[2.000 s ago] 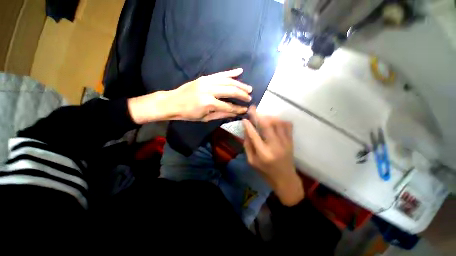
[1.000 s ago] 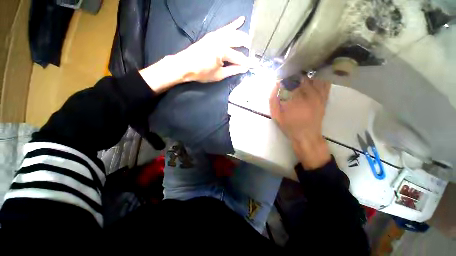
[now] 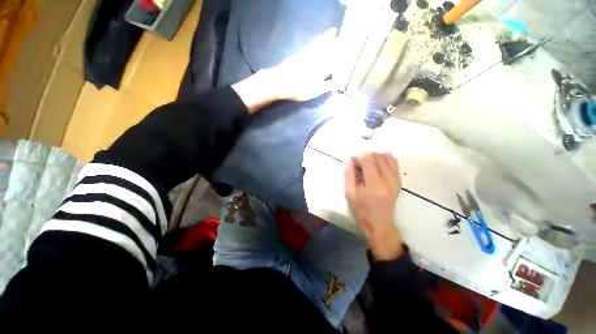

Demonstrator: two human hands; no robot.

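Observation:
A dark garment panel (image 3: 268, 153) lies under the sewing machine's lit needle area and hangs over the table's front edge. My left hand (image 3: 294, 72) lies flat on the panel beside the needle, fingers spread and washed out by the lamp glare. My right hand (image 3: 374, 189) is over the white table to the right of the panel, slightly blurred, fingers bent; whether it holds anything small cannot be told. The presser foot and needle are lost in the glare. The white machine head (image 3: 483, 124) reaches across the table.
Blue-handled snips (image 3: 479, 225) lie on the table (image 3: 425, 238) at the right, beside small dark bits (image 3: 453, 226). A grey box (image 3: 163, 18) with red items sits on cardboard at the upper left, next to a dark cloth piece (image 3: 111, 45).
My right hand has moved from beside the needle down and slightly left over the table. My left hand stays on the panel. The view has shifted, and the grey box shows more.

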